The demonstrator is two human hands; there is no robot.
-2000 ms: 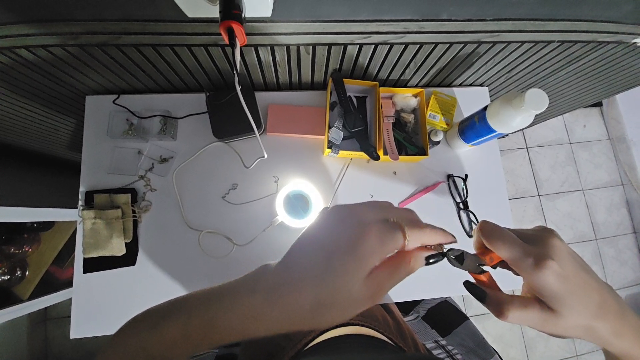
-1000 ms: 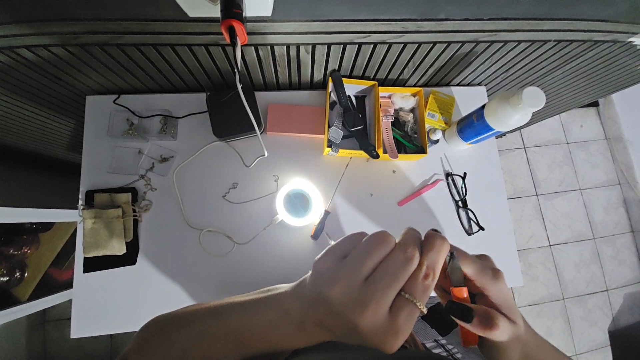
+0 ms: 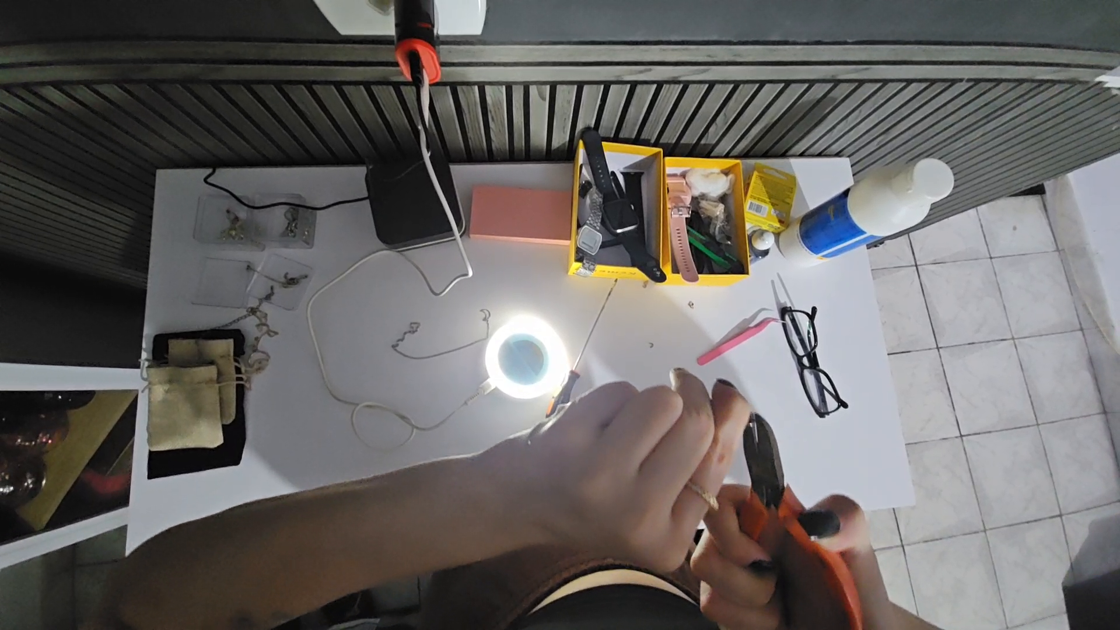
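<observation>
My right hand is closed around the orange handles of a pair of pliers, whose dark metal jaws point up beside the fingertips of my left hand. The left fingers are curled with thumb and fingertips together; whatever may be between them is hidden. A ring is on one left finger. Behind the left hand lies a screwdriver, its handle partly covered. A lit ring lamp stands left of it. Pink tweezers lie beyond the fingertips. A thin chain rests left of the lamp.
Yellow boxes with watches and straps stand at the back, beside a pink box and a white bottle. Eyeglasses lie at right. Cloth pouches and small clear boxes lie at left. A white cable loops across the table.
The pliers, earlier pointing left at the left fingertips, now point up beside them. The left hand has turned so its back and knuckles face up. The screwdriver handle is now partly covered.
</observation>
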